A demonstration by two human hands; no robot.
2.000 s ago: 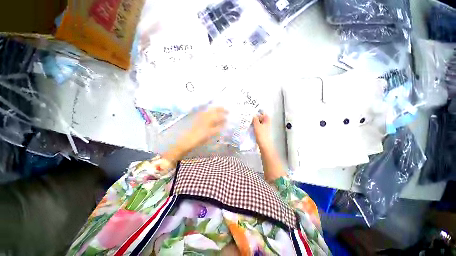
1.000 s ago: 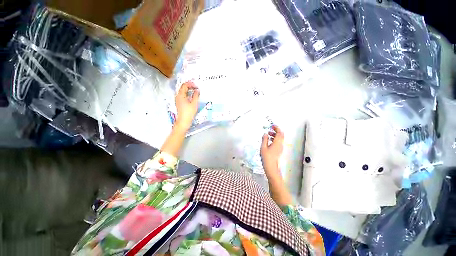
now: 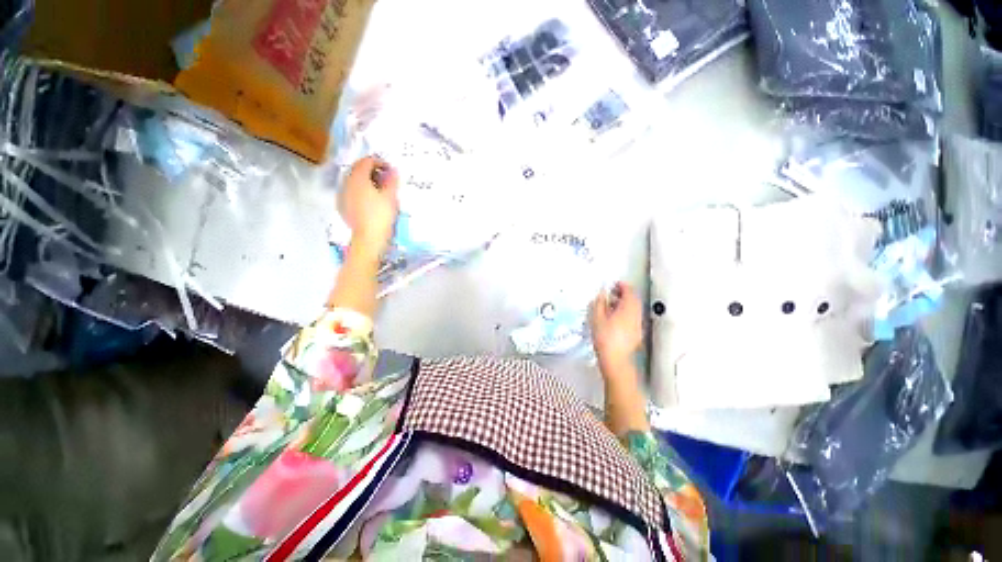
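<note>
My left hand (image 3: pixel 369 203) is at the left edge of a pile of clear printed plastic, fingers curled; glare hides whether it holds anything. My right hand (image 3: pixel 619 318) is beside a small clear packet (image 3: pixel 549 313) with dark print and a bluish part, which lies in front of me. Its fingers are curled, and I cannot tell whether they pinch the packet's edge. A folded cream jacket (image 3: pixel 758 351) with a row of dark round buttons lies just right of my right hand. A whitish bag with large black lettering (image 3: pixel 527 68) lies behind the packets.
An orange-brown carton (image 3: pixel 269 77) stands at the back left. Bagged dark garments (image 3: pixel 846 49) are stacked at the back right, and another (image 3: pixel 874 401) hangs by the table's front edge. Bagged dark clothes with white strips (image 3: pixel 55 181) lie far left. A blue bin (image 3: pixel 703 467) is below the table edge.
The camera view has shifted over these frames. My left hand has moved left, away from the middle packet to the edge of the plastic pile. My right hand has stayed between packet and jacket.
</note>
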